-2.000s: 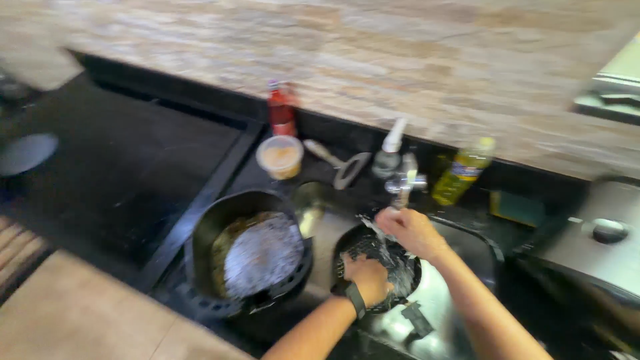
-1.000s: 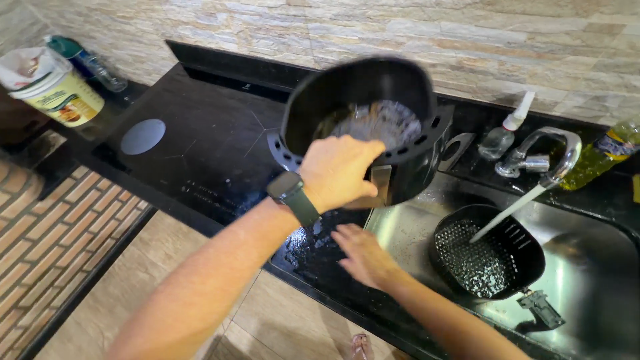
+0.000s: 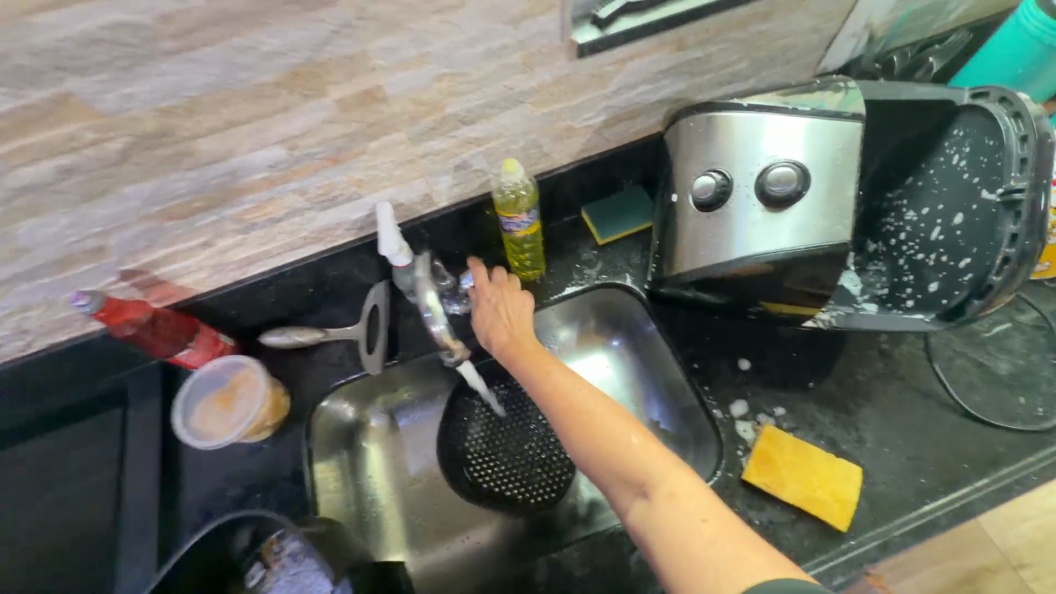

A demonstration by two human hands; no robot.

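Observation:
My right hand [image 3: 501,309] reaches over the back of the sink [image 3: 355,445], its fingers at the clear knob beside the chrome faucet [image 3: 435,318]; the fingers partly hide the knob. Water runs from the spout into a black perforated air fryer basket [image 3: 516,450] lying in the sink. My left hand is out of view. At the bottom left, cut off by the frame edge, is a black air fryer drawer [image 3: 223,549] with something pale and wet inside.
Behind the sink stand a dish soap bottle [image 3: 520,227] and a green sponge [image 3: 617,214]. A steel-fronted appliance [image 3: 763,194], a soapy black drawer [image 3: 932,206] and a yellow sponge [image 3: 803,477] are to the right. A scraper [image 3: 330,336], plastic tub [image 3: 227,404] and red bottle [image 3: 165,330] lie left.
The view has swung right. One second ago my left hand was at the black drawer's handle above the counter; now it is out of view. My right hand has moved to the faucet knob.

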